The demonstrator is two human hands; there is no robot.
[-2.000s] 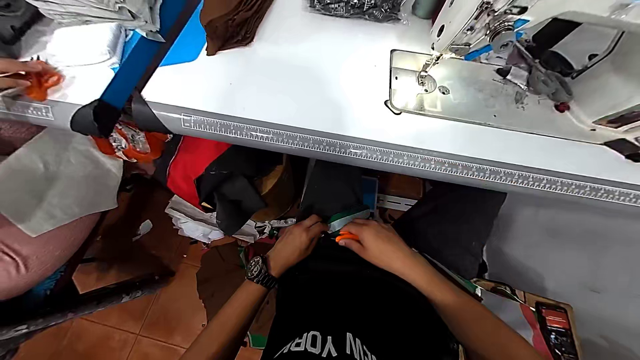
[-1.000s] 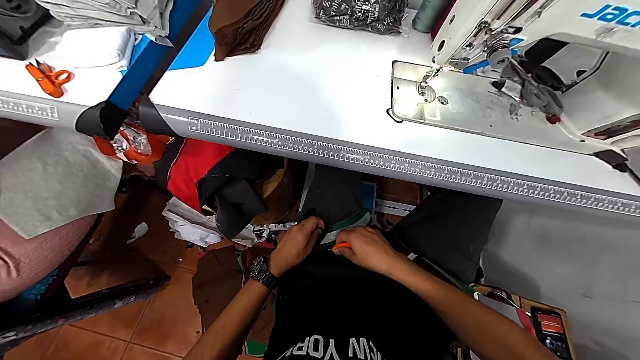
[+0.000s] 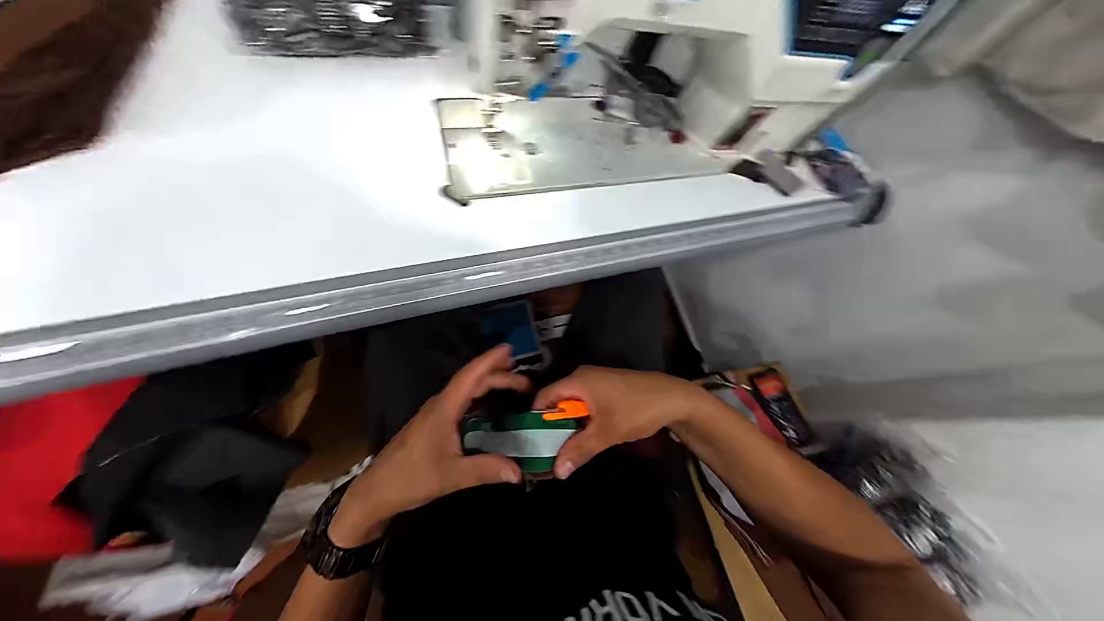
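Over my lap, my right hand [image 3: 608, 414] grips one end of a green and white striped fabric piece [image 3: 522, 443], which looks folded or rolled. An orange-handled tool [image 3: 567, 410], perhaps thread snips, also sits in that hand, its blades hidden. My left hand [image 3: 440, 440], with a dark watch [image 3: 338, 536] on its wrist, curves around the piece's other end, thumb and fingers spread apart. Blur hides whether the left fingers press on it.
Above my hands runs the grey table edge [image 3: 431, 295]; a sewing machine [image 3: 742, 60] stands on the white table. Dark bundles [image 3: 332, 26] and brown fabric [image 3: 60, 86] lie there. Red cloth [image 3: 60, 466] is lower left, a cardboard box [image 3: 733, 552] lower right.
The view has swung right. The green and white piece, partly seen between my hands before, is now held up in plain sight, and my left fingers have spread.
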